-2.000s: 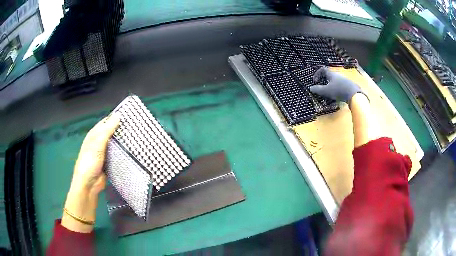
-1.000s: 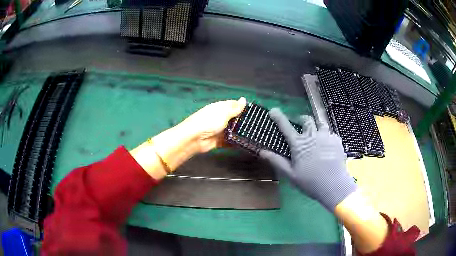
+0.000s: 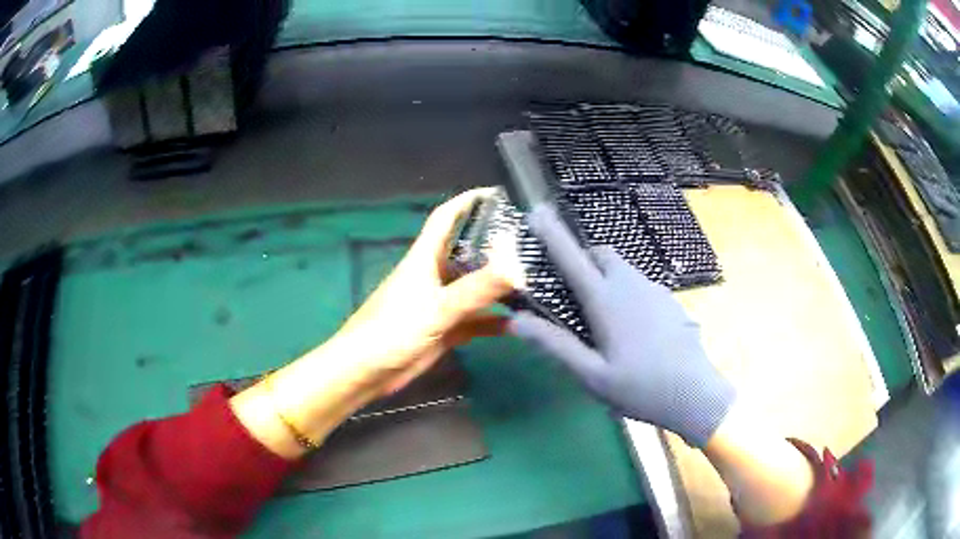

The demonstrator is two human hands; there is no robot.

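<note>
My bare left hand (image 3: 437,290) grips the left end of a small stack of black boards with pale rows (image 3: 542,279). My grey-gloved right hand (image 3: 637,337) is on the stack's right part, thumb and fingers around it. The stack is held tilted above the green mat, left of the cardboard; how many boards it has cannot be told. Other black boards (image 3: 674,226) lie in rows on the upper part of the tan cardboard sheet (image 3: 784,305). The dark breaking plate (image 3: 421,442) with its bright line lies below my left forearm, partly hidden.
A black rack of upright panels (image 3: 174,105) stands at the far left. A long black slotted piece (image 3: 26,390) lies at the left edge. A pale tray rim (image 3: 658,474) borders the cardboard. A green post (image 3: 868,105) and more cardboard with boards (image 3: 916,221) are at right.
Since two seconds ago my right hand has left the laid boards and come to the boards in my left hand. Since one second ago both hands still hold the stack; the view has shifted.
</note>
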